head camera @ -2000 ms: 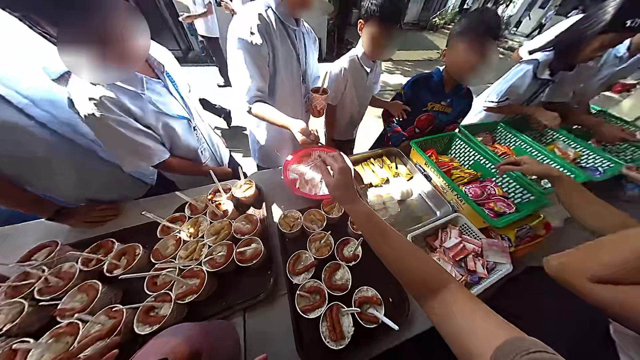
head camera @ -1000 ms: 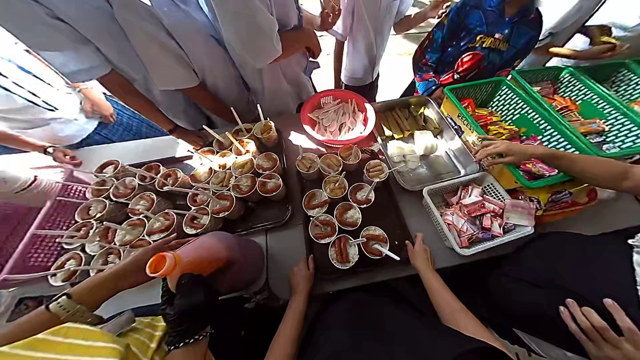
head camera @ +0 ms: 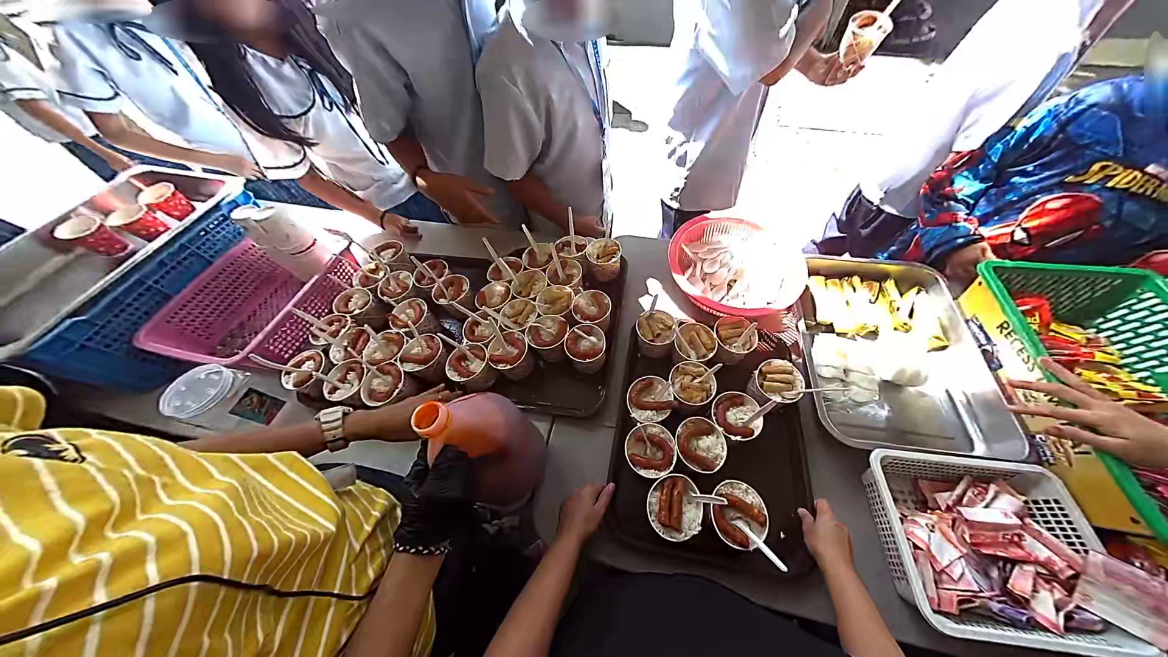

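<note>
My left hand rests at the left edge of a dark tray, my right hand at its right edge. Both hold nothing that I can make out, with fingers partly apart. On the tray stand several paper cups of rice with sausages, each with a plastic spoon in or near it in many cases, and cups with small fried rolls behind. A red plastic basket of white plastic utensils stands past the tray's far end. To the left lies a second dark tray crowded with similar cups.
A person in yellow stripes, with a black-gloved hand, is beside a large orange-topped bottle. Right are a metal tray of wrapped food, a white basket of banknotes, a green basket and another person's hand. People stand across the table.
Two seconds ago an arm reached to the red basket; now both my hands are at the near tray's sides. The view has swung left. The person with the bottle has come close on the left.
</note>
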